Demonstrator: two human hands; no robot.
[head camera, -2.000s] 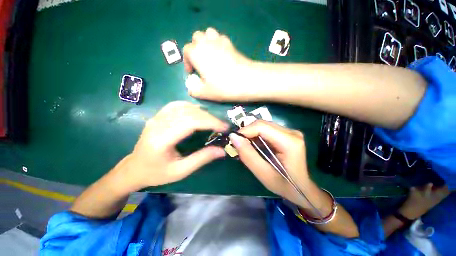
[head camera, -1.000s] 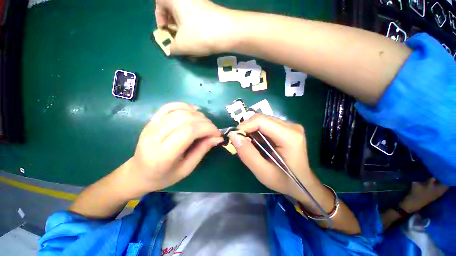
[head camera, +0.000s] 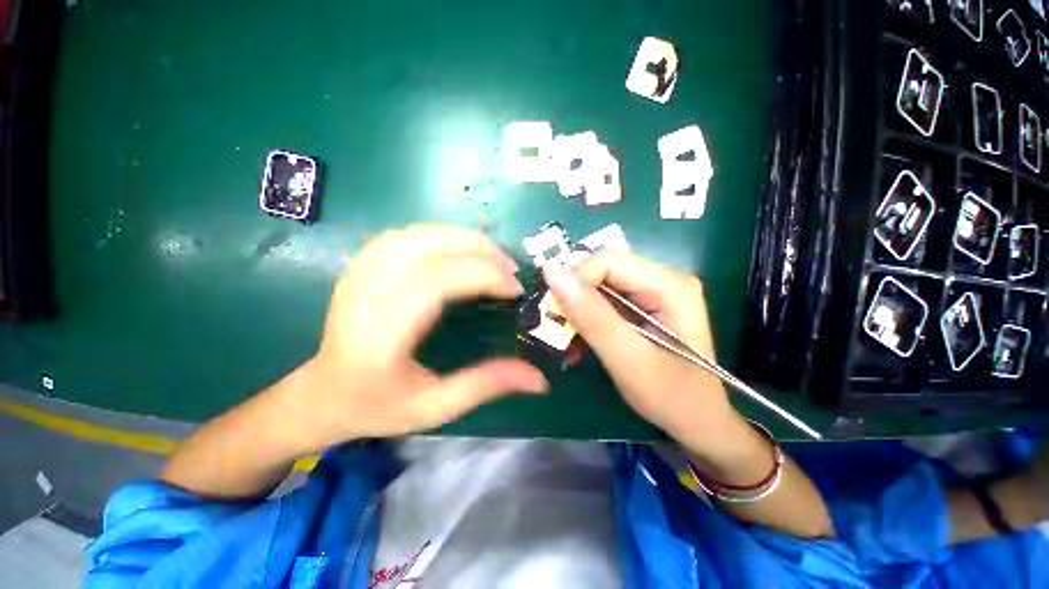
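My left hand (head camera: 403, 334) is over the green bench, thumb and fingers spread apart, with nothing seen between them. My right hand (head camera: 644, 328) holds silver tweezers (head camera: 719, 374) that point down-right past the wrist. Its fingertips are at a small cluster of pieces. There a white die-cut pad (head camera: 548, 243) with a dark window lies by my index finger, another white pad (head camera: 605, 239) lies beside it, and a cream piece (head camera: 554, 327) with black parts is just below my fingertips. Whether my fingertips also grip a piece is hidden.
A black housing (head camera: 290, 185) with a bright rim lies at the left. White pads (head camera: 587, 168) lie beyond my hands, others (head camera: 686, 174) to their right, a cream-and-dark piece (head camera: 653, 69) farther off. A black tray (head camera: 955, 380) with housings stands at right. Another person's forearm (head camera: 1018, 503) is lower right.
The other person's arm has left the far bench, uncovering pads and tray pockets. A cream-and-dark piece shows at the far right. My left fingers have opened; the tweezers have swung flatter.
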